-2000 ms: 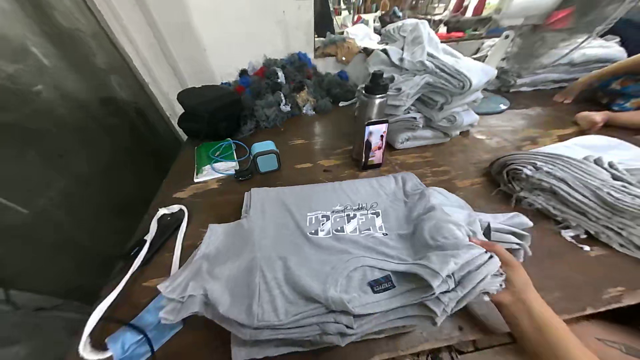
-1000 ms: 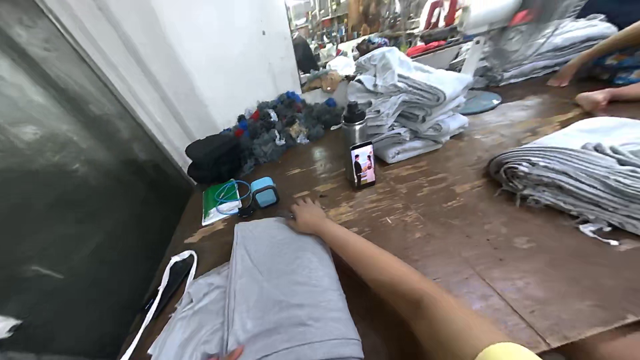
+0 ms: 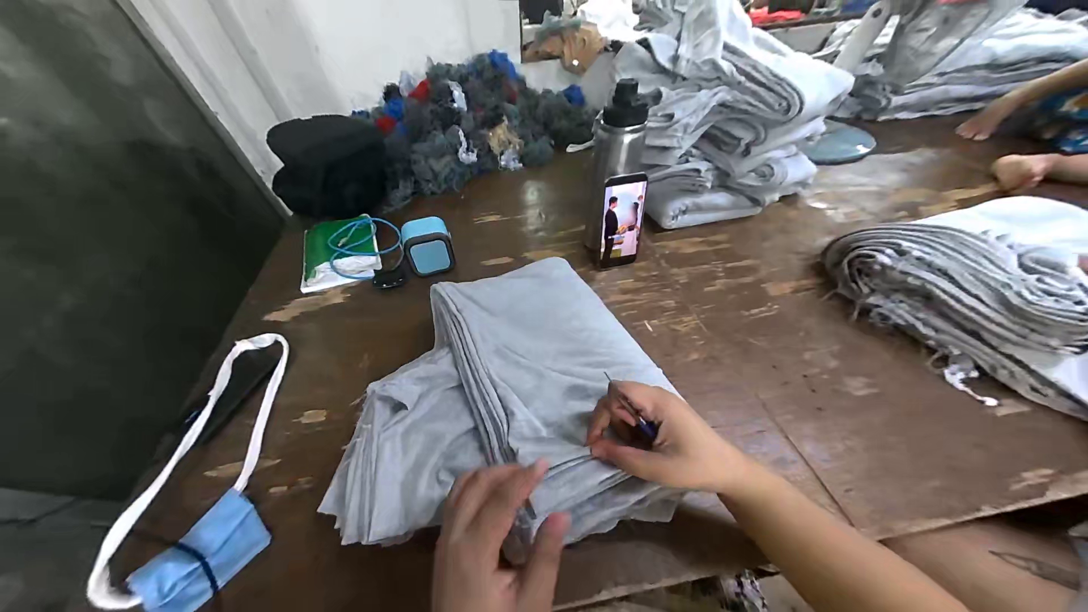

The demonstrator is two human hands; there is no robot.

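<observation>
A folded stack of grey knit shirts [image 3: 544,340] lies on the brown wooden table, its printed side out of sight. My right hand [image 3: 659,438] rests at the stack's near right side, its fingers curled round a small dark pointed tool [image 3: 644,425] that I cannot name surely; thumb and fingertips also touch the cloth. At the near edge of the stack is my left hand [image 3: 501,535], fingers apart, with nothing visible in it.
Behind the stack, a phone [image 3: 625,221] leans on a steel bottle [image 3: 619,153]. Grey cloth piles [image 3: 731,127] stand behind and at right [image 3: 969,289]. A blue speaker-like device [image 3: 427,246], green packet [image 3: 340,246] and blue mask [image 3: 204,548] lie left. Another person's hand [image 3: 986,119] shows far right.
The shirts, spread with their print showing two seconds ago, are now folded over. My right hand has come back from the far end of the stack to its near side. My left hand is more in view.
</observation>
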